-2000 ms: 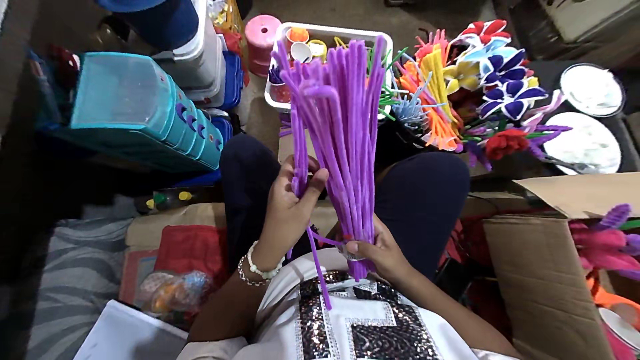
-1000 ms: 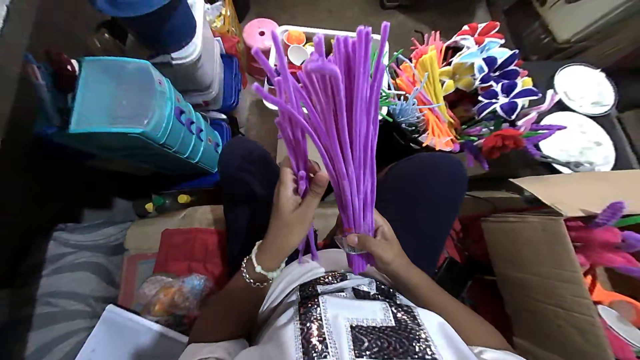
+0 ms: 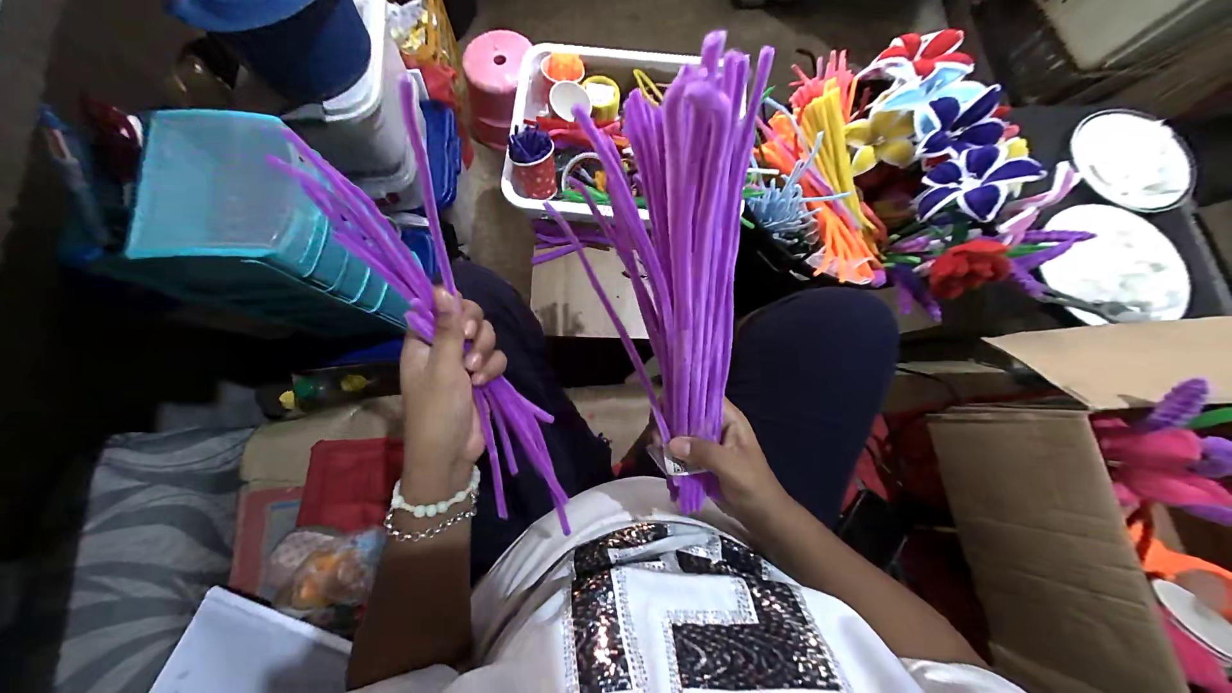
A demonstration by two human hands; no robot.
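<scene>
My left hand [image 3: 445, 371] is closed around a small bundle of purple pipe cleaners [image 3: 371, 236], whose tops fan up and leftward while their lower ends stick out below the fist. A larger purple pipe cleaner bundle [image 3: 698, 250] stands nearly upright in my right hand [image 3: 727, 457], gripped near its base. A clear band or wrapper bearing writing [image 3: 674, 462] lies around that base by my thumb. One thin stem leans out to the left from the large bundle. The two bundles are apart, above my lap.
Ahead sits a white tray [image 3: 525, 197] with cups and craft pieces. Pipe cleaner flowers [image 3: 977, 183] and orange stems [image 3: 842, 236] stand to its right, near two round white-filled dishes [image 3: 1121, 260]. Teal drawers [image 3: 207, 183] are at left, an open cardboard box [image 3: 1011, 520] at right.
My left hand has moved left, away from the large bundle, with the small bundle in it. Before, the two bundles were close together. The right hand still grips the large bundle's base.
</scene>
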